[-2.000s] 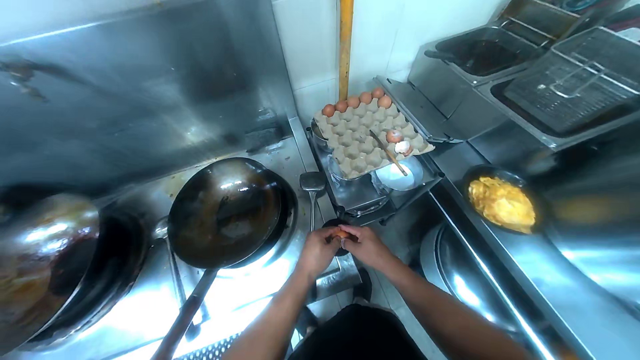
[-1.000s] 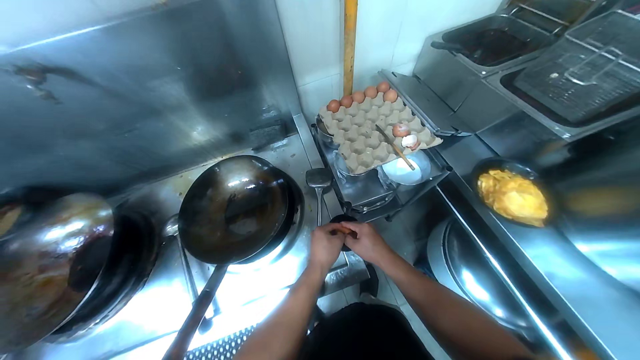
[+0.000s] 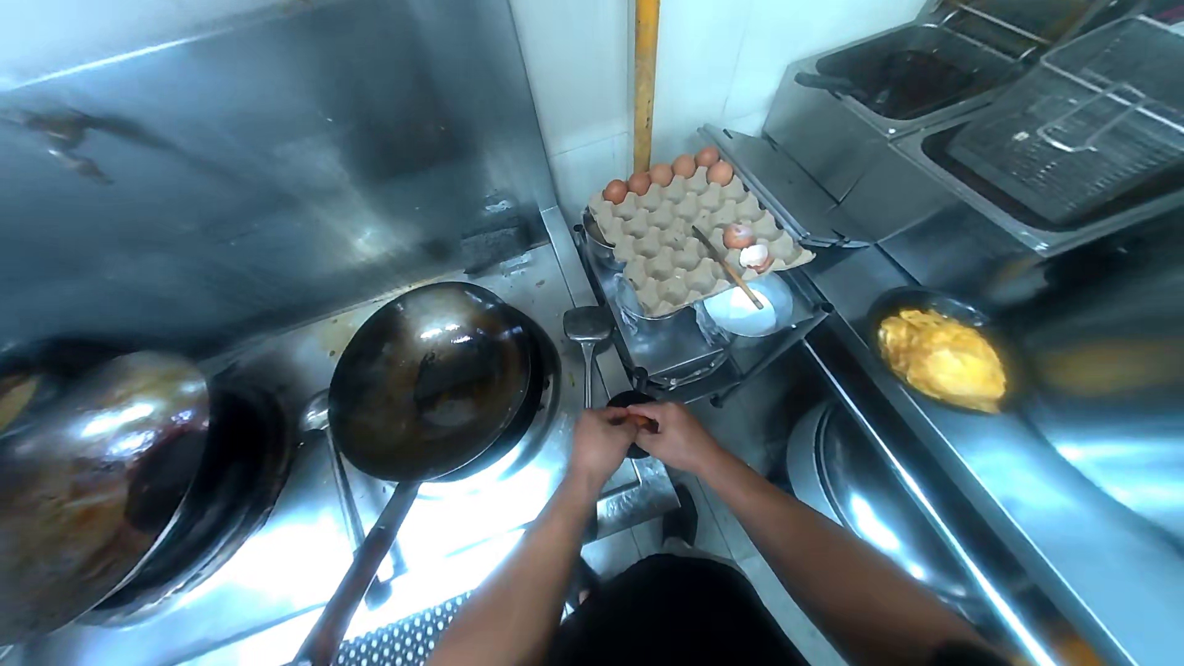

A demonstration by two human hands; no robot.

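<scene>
My left hand [image 3: 603, 444] and my right hand [image 3: 677, 435] meet low in the middle of the view, both on a small orange-brown object [image 3: 642, 423], maybe an egg; the fingers hide most of it. Under them is a small black bowl or pan [image 3: 631, 400], partly covered. A metal spatula [image 3: 588, 326] lies just beyond my left hand. Farther off, a cardboard egg tray [image 3: 671, 227] holds several brown eggs [image 3: 661, 175] along its back edge, broken eggshells [image 3: 754, 256] and a wooden-handled knife or similar utensil [image 3: 731, 268]. A white bowl [image 3: 749, 310] sits by its front edge.
To the left, a long-handled wok [image 3: 430, 379] rests on a burner, a ladle [image 3: 319, 412] beside it and another wok [image 3: 92, 490] at far left. On the right counter are a black bowl [image 3: 925, 301] of cooked egg [image 3: 943, 361] and fryers with a wire basket [image 3: 1073, 120].
Both hands stay together over the small black bowl or pan, around the orange-brown object. Nothing else has plainly moved.
</scene>
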